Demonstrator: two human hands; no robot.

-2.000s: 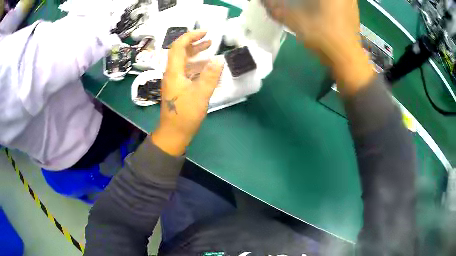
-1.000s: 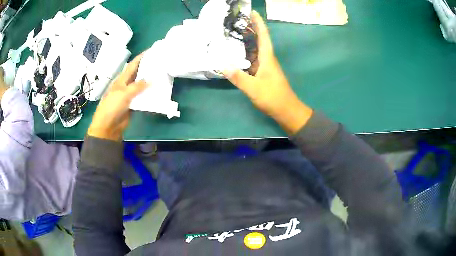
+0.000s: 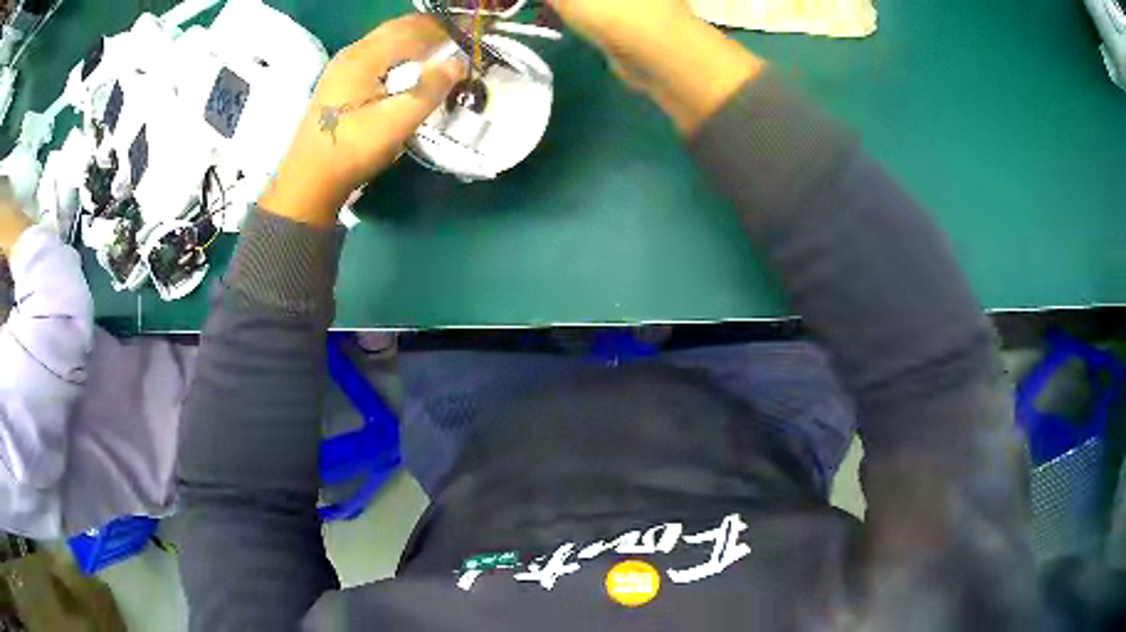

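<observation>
A round white open shell (image 3: 516,117) of a camera unit is at the upper middle, over the green bench. Its inside faces up, with a dark round part in it and thin coloured wires running up from it. My left hand (image 3: 371,111) grips the shell's left side, with fingertips near the wires. My right hand (image 3: 636,43) is at the top edge of the picture, beside the wires and a dark part. Its fingers are cut off there, so what it holds cannot be told.
White unfinished cameras (image 3: 253,93) with hanging wires lie in a cluster on the left of the green bench (image 3: 593,247). A coworker's pale sleeve (image 3: 50,333) is at the far left. A tan sheet (image 3: 803,15) lies at the top. A white object (image 3: 1109,37) is at the upper right.
The white unit has been turned and opened, so the round shell's inside now faces up. My left hand has moved up and right; my right hand has moved up to the picture's edge.
</observation>
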